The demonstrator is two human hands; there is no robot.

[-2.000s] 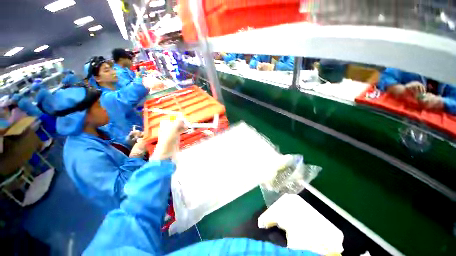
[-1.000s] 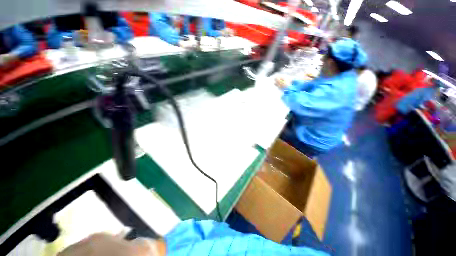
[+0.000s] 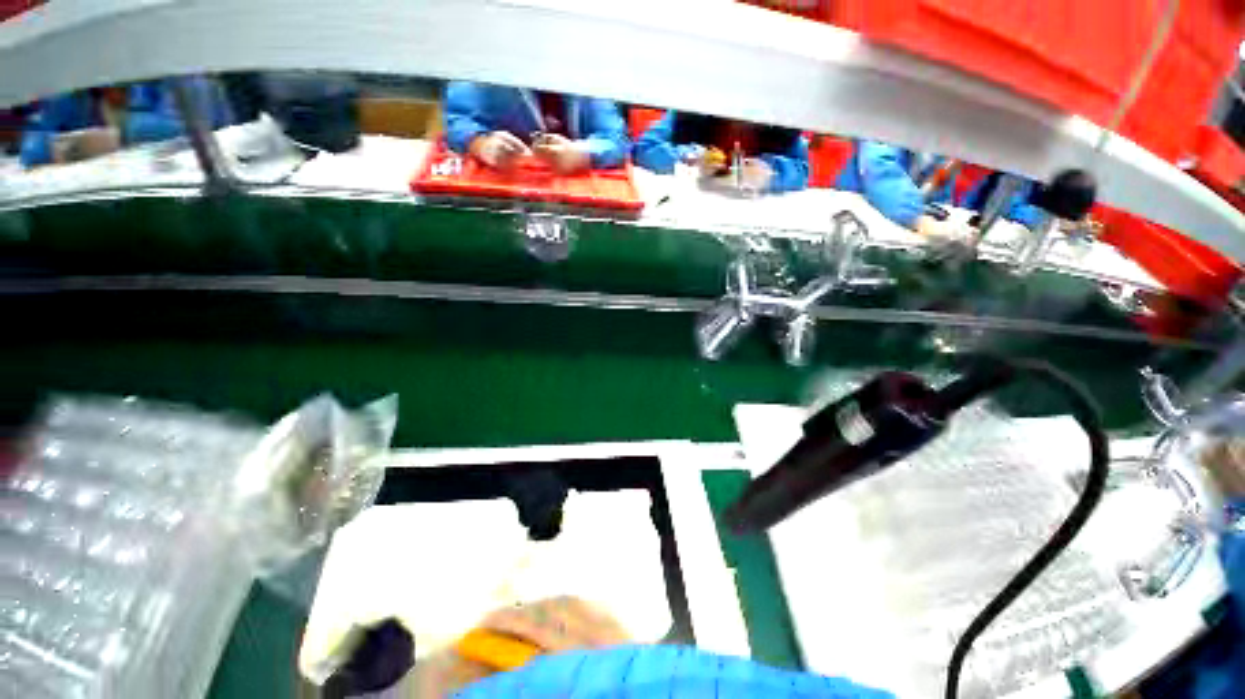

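A white block [image 3: 451,546] with notched cut-outs lies on a black base [image 3: 669,546] inside a white frame [image 3: 717,587], directly before me. My right hand [image 3: 560,624] is at the block's lower edge, blurred and partly cut off, its blue sleeve running to the right. Its fingers are around a short yellow piece [image 3: 498,649]. A skin-coloured patch left of the yellow piece may be my left hand or more fingers of the right; I cannot tell.
A clear bag of small parts [image 3: 314,478] and clear blister trays [image 3: 109,533] lie left. A black electric screwdriver [image 3: 847,444] hangs right over white sheets [image 3: 901,587]. Clear branched plastic [image 3: 785,301] is ahead. People work across the green line; a person's sleeve shows far right.
The view has swung left, then right, and now back to the centre. The white block and its frame are in front again, and the yellow piece now shows at my hand.
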